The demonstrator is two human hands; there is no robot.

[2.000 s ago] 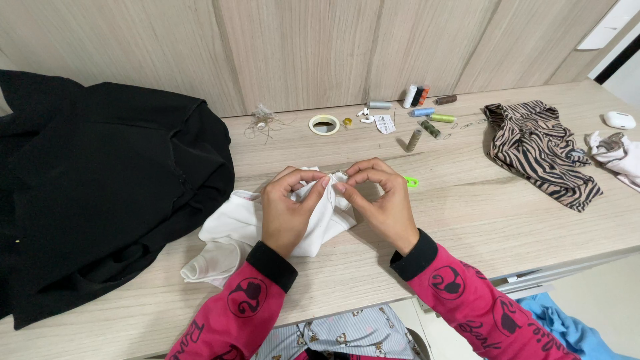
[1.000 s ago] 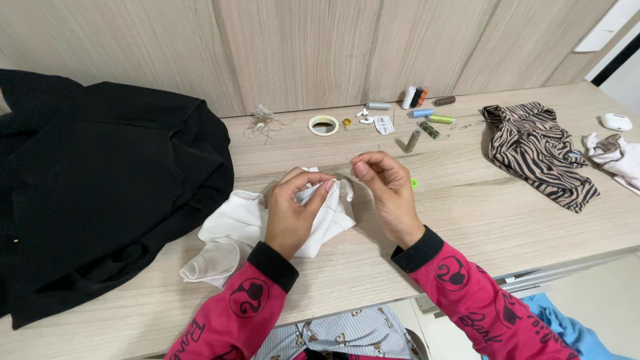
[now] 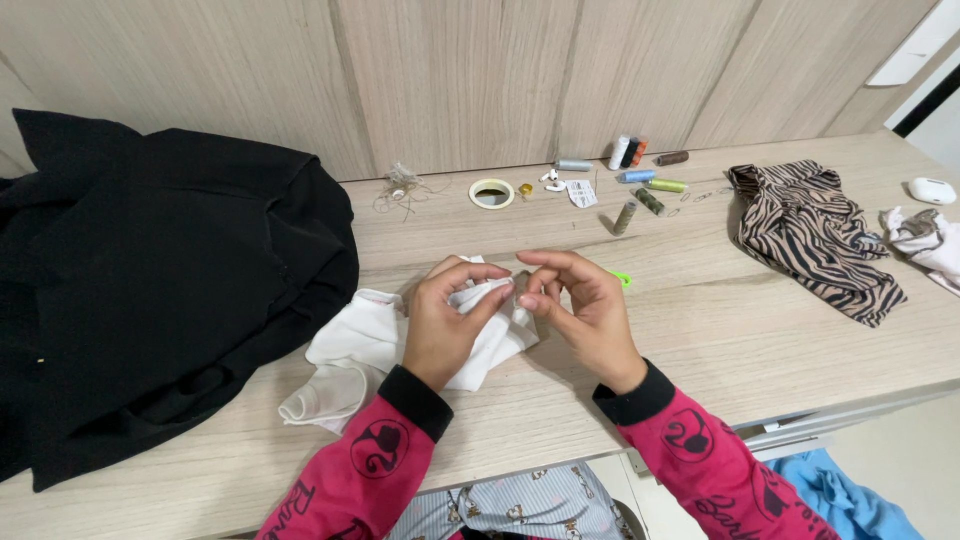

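A white cloth lies bunched on the wooden tabletop, its upper edge raised and pinched between the thumb and index finger of my left hand. Just to the right, my right hand hovers with curled fingers, the thumb and fingertips close to the pinched edge. Whether a needle or thread is between those fingertips cannot be told. A bright green plastic item shows partly behind my right hand. Another part of the white cloth, rolled and sheer, rests left of my left wrist.
Black fabric covers the left side. Toward the back are a tape roll, tangled thread, earbuds, a paper label and several thread spools. At right lie zebra-print fabric and a white earbud case.
My right hand was at the cloth beside my left, then lifted away to the upper right; now it is lower and close to the cloth again. My left hand keeps its pinch.
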